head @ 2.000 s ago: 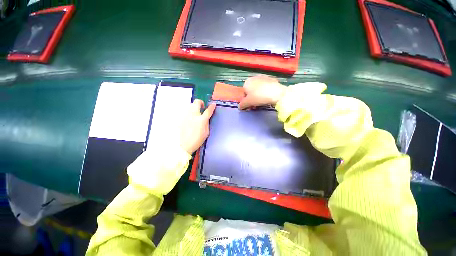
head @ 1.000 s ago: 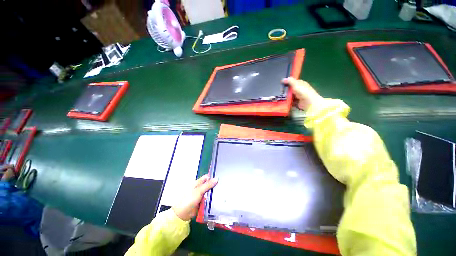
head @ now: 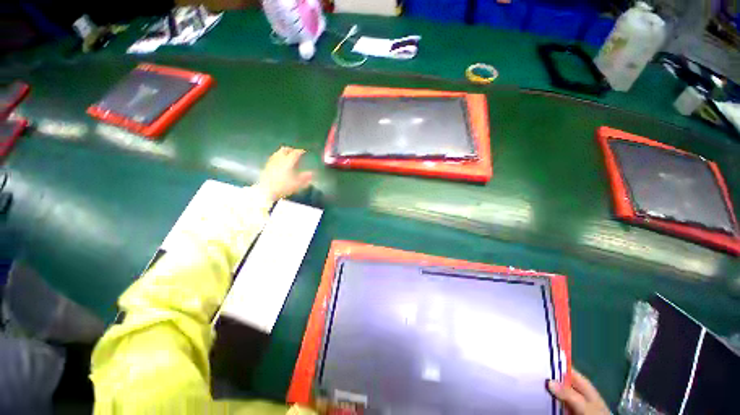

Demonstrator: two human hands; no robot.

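A grey-black shiny laptop lid [head: 442,340] lies in a red tray [head: 312,348] in front of me, its near edge cut off by the picture's bottom. My right hand [head: 578,395] grips the lid's right edge near the bottom, fingertips on its rim. My left hand [head: 286,173] is open and empty above the green belt, beyond the strip sheets and left of the middle far tray. The strip sheets [head: 280,255] lie left of the lid, white at the far part and black at the near part, partly hidden by my left sleeve.
Other lids lie in red trays at far left [head: 150,99], middle [head: 406,128] and right [head: 673,182]. Black spare sheets [head: 669,365] on crinkled plastic lie at right. Across the belt are a fan [head: 299,24], a tape roll [head: 481,74], a black frame [head: 572,66] and a white bottle [head: 631,44].
My left hand has left the near lid's left edge and reached forward. My right hand has let go of the middle far lid and come back to the near lid, which now sits straighter in its tray.
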